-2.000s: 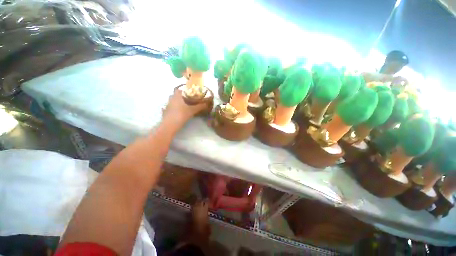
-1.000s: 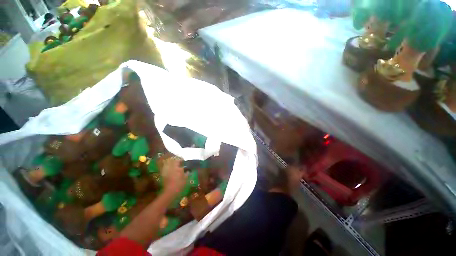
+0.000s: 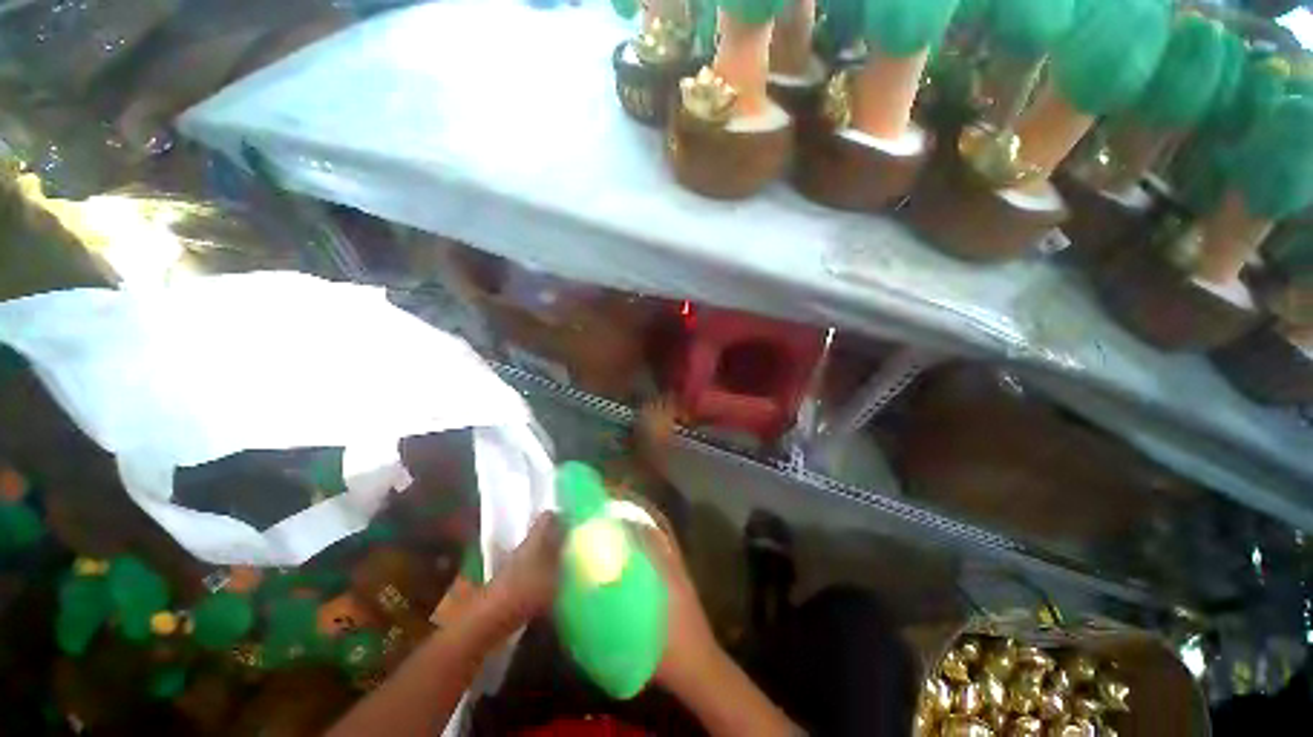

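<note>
A plush potted tree toy (image 3: 612, 619) is held upright between my two hands at lap level, seen from above with its green leaves and yellow tip. My left hand (image 3: 521, 583) is on its left side and my right hand (image 3: 677, 583) on its right side. The fingers and most of the pot are hidden under the leaves. I cannot see a gold ornament on this toy. The open carton (image 3: 1192, 691) at the bottom right holds gold ornaments (image 3: 1015, 688).
The white woven sack (image 3: 288, 360) at left holds brown and green toys. The pale sheeted table (image 3: 504, 159) crosses ahead, with rows of finished-looking toys (image 3: 732, 151) bearing gold ornaments. A red stool (image 3: 753, 372) stands under the table beside its metal frame.
My left hand has left the sack and a toy is now between both hands. The view has swung right, bringing the carton in. Earlier, a hand was at a toy on the table.
</note>
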